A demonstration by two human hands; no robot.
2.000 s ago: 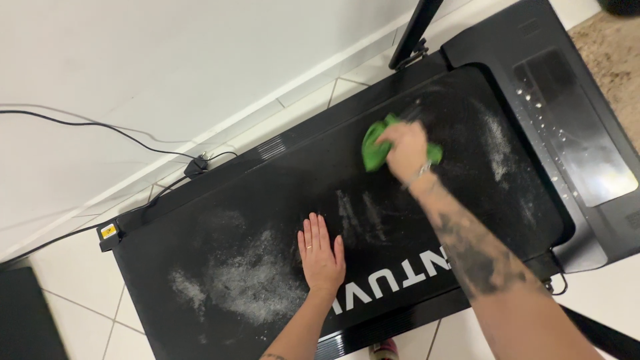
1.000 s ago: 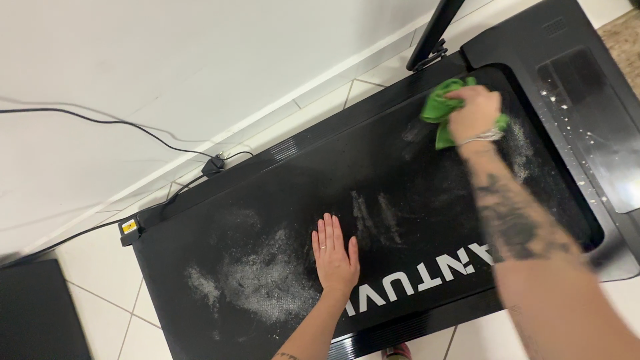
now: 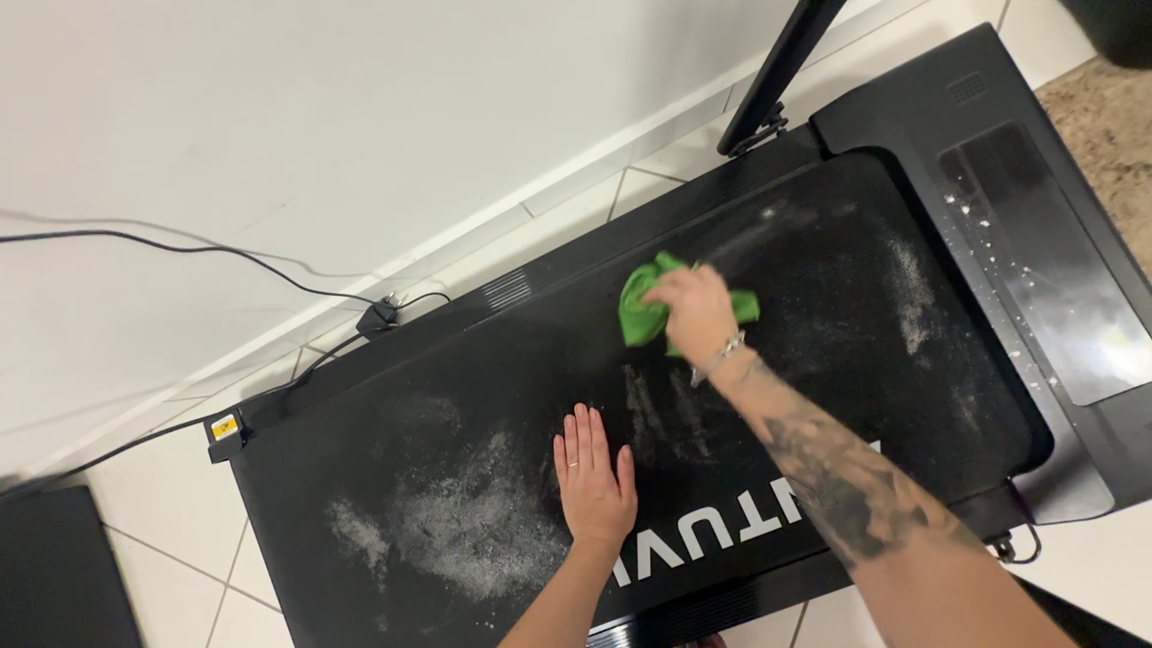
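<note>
A black treadmill belt (image 3: pixel 558 360) with large white lettering lies below me. White powdery patches (image 3: pixel 477 522) mark its left part, and fainter smears show near the middle and at the right end. My right hand (image 3: pixel 697 310) grips a bunched green cloth (image 3: pixel 642 306) against the belt, above the faint streaks. My left hand (image 3: pixel 594 472) lies flat on the belt beside the large powdery patch, palm down, holding nothing.
The treadmill's motor cover (image 3: pixel 972 99) at the right bears white specks. A black upright post (image 3: pixel 778 76) rises at the far side. A power cable and plug (image 3: pixel 378 315) lie between the belt frame and the white wall (image 3: pixel 315 117). A dark mat (image 3: pixel 63 567) is at lower left.
My right hand first moved the green cloth toward the belt's right end, then brought it back left toward the middle. My left hand has stayed flat on the belt.
</note>
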